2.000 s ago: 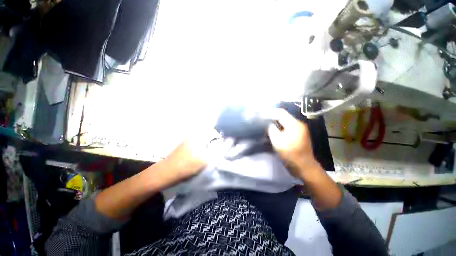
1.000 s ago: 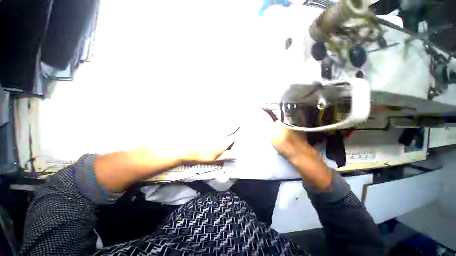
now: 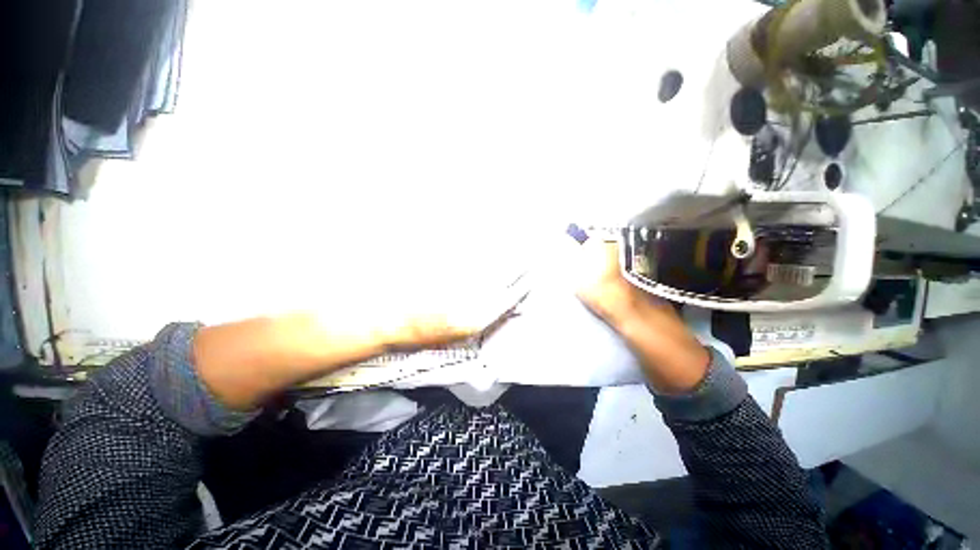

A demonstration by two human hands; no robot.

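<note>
A white garment panel [image 3: 564, 344] lies at the front table edge below the needle area and glares out against the white table. My left hand [image 3: 451, 317] rests flat toward the panel's left side; its fingers are washed out by glare. My right hand [image 3: 604, 281] is on the panel's right side beside the needle guard, fingertips lost in glare. A small dark piece [image 3: 577, 232] shows just above my right hand. The sewing machine [image 3: 903, 150] stands at right, with the white-framed needle guard [image 3: 860, 252] at its head.
Stacked dark cut pieces [image 3: 107, 75] hang at the upper left. A printed ruler [image 3: 790, 332] runs along the front table edge [image 3: 102, 349]. Black knobs [image 3: 749, 111] and a thread-wrapped post [image 3: 806, 38] are on the machine head. Pale cloth [image 3: 360, 413] hangs below the edge.
The view has shifted. The dark cloth and pale panel held over the lap earlier have given way to a white panel on the table. Both hands have moved close to the needle area.
</note>
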